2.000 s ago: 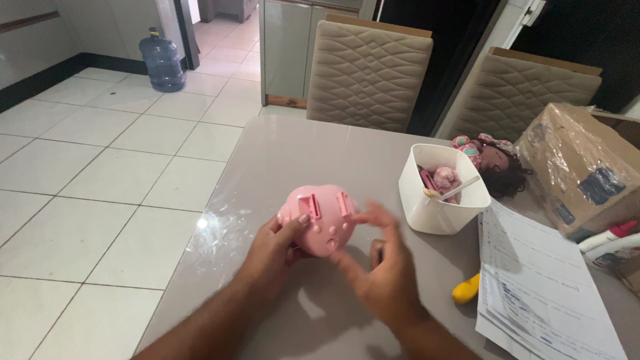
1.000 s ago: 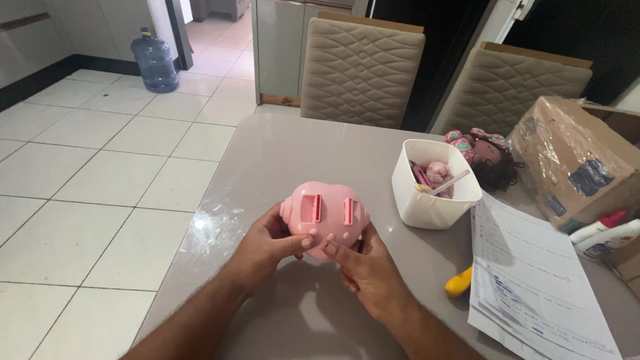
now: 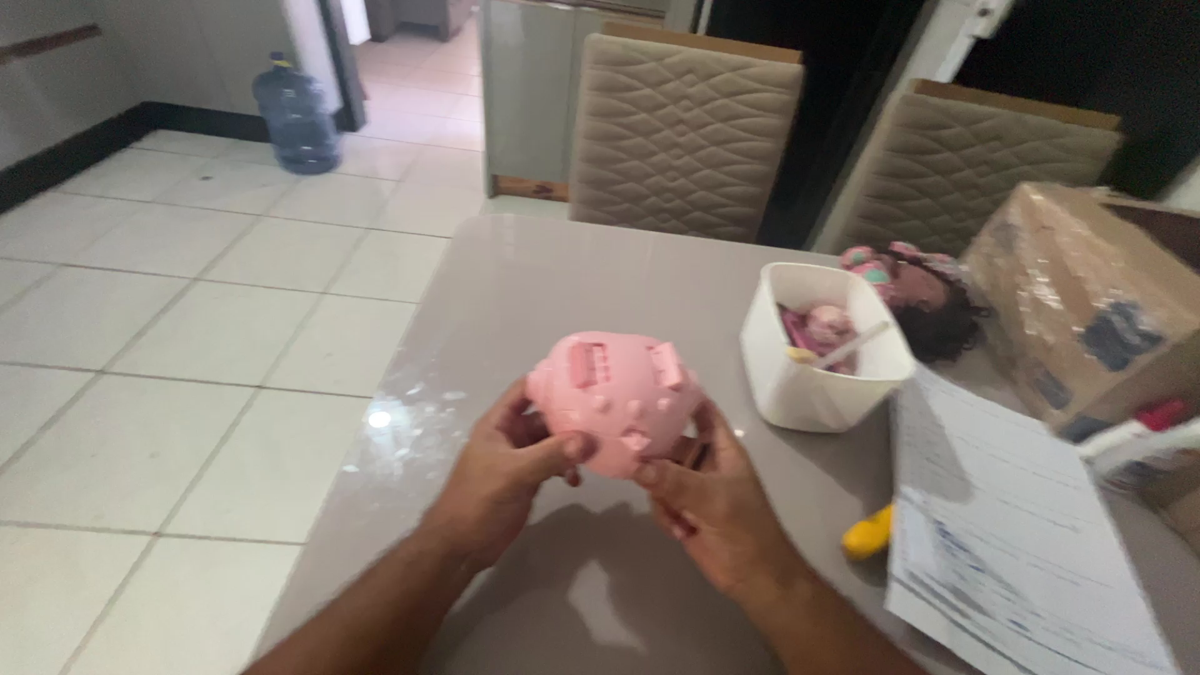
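A rounded pink plastic toy (image 3: 614, 403) with raised bumps and two raised slotted parts is held above the table, its underside or back facing me; the exact kind cannot be told. My left hand (image 3: 511, 459) grips its left side, thumb on the lower front. On the lower right edge, my right hand (image 3: 703, 487) holds it with the thumb in front. The fingers behind the toy are partly hidden. To the right stands a white plastic tub (image 3: 816, 398) with small pink and purple items and a pale stick in it.
A doll (image 3: 923, 291) with dark hair lies behind the tub, beside a cardboard box (image 3: 1078, 300). Written papers (image 3: 1012, 534) lie at the right over part of a yellow object (image 3: 867, 532). Padded chairs (image 3: 684, 131) stand beyond the table (image 3: 553, 267); a blue water jug (image 3: 298, 117) is on the floor.
Two seconds ago my right hand was off the toy's right side with fingers spread; it now grips the toy. The toy has tilted somewhat in both hands since a second ago.
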